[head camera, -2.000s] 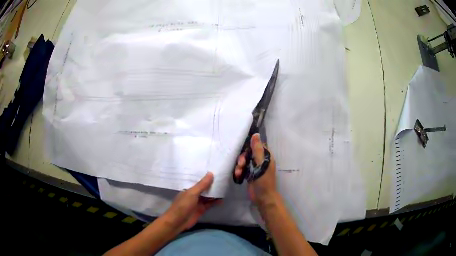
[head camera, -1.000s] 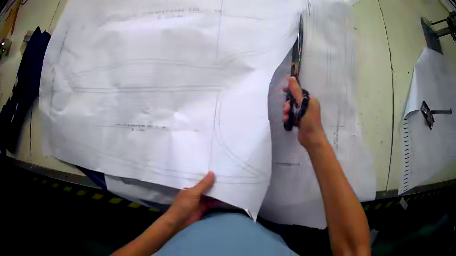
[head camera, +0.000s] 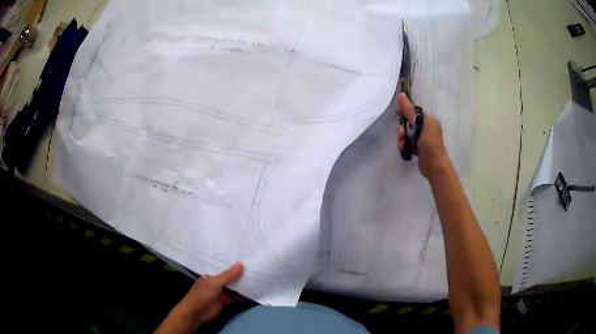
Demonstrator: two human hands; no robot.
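A large printed marker paper (head camera: 196, 143) lies over the table and hangs slightly past the near edge. My left hand (head camera: 212, 293) pinches its near edge, thumb on top and fingers beneath. My right hand (head camera: 421, 134) holds the tailor's shears (head camera: 406, 65) by the black handles, blades pointing away from me at the far part of the cut. The cut edge curves from the blades down to a near corner. Right of it another printed sheet (head camera: 385, 209) lies beneath, partly in the upper sheet's shadow.
Dark blue fabric (head camera: 42, 98) lies at the left. At the right, a table clamp (head camera: 562, 190) sits on a marker offcut (head camera: 555, 241) with black dashes. A grey metal plate (head camera: 579, 85) stands behind it. The cream table (head camera: 493, 124) has dark seams; striped floor tape shows below.
The shears and my right hand have moved away from me and right, lengthening the cut. My left hand has moved left and nearer, pulling the upper sheet's near corner leftward after the middle frame.
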